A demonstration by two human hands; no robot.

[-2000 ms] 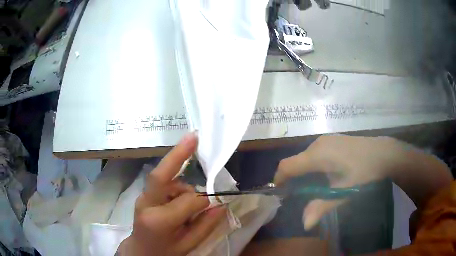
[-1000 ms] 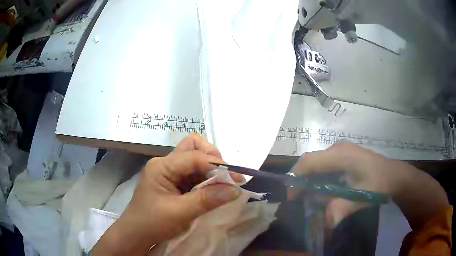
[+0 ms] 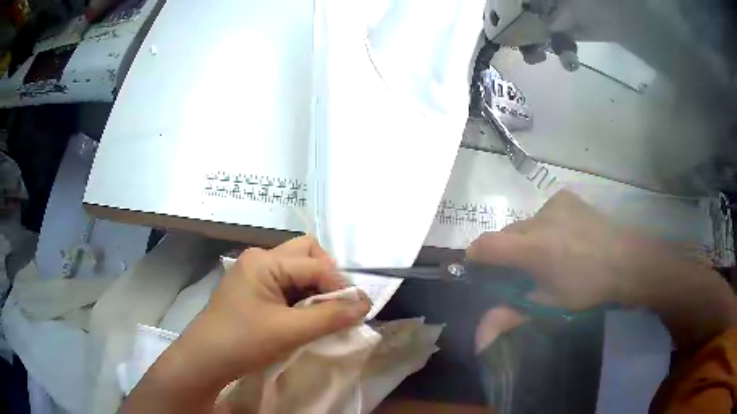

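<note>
A white fabric panel [image 3: 380,162] lies over the sewing table and hangs past its front edge. My left hand [image 3: 283,291] pinches the lower end of the cloth between thumb and fingers. Cream fabric [image 3: 372,364] hangs bunched below that hand. My right hand [image 3: 558,267], blurred, holds the scissors [image 3: 456,270] by their green-teal handles. The dark blades point left across the lower edge of the white panel, with the tips close to my left fingers. The tips are blurred, so I cannot tell whether they touch the cloth.
The white table [image 3: 202,121] has a printed ruler scale [image 3: 254,188] along its front. The sewing machine head [image 3: 525,28] and a thin silver swing-arm guide [image 3: 509,141] are right of the cloth. Pale cloth [image 3: 129,299] is piled at lower left. A second machine table [image 3: 77,57] is at upper left.
The scissors have moved from the pinched cloth at the fingertips to the panel's lower edge. Since the earliest frame, my left hand has changed from a raised finger to a pinch, and the view has shifted.
</note>
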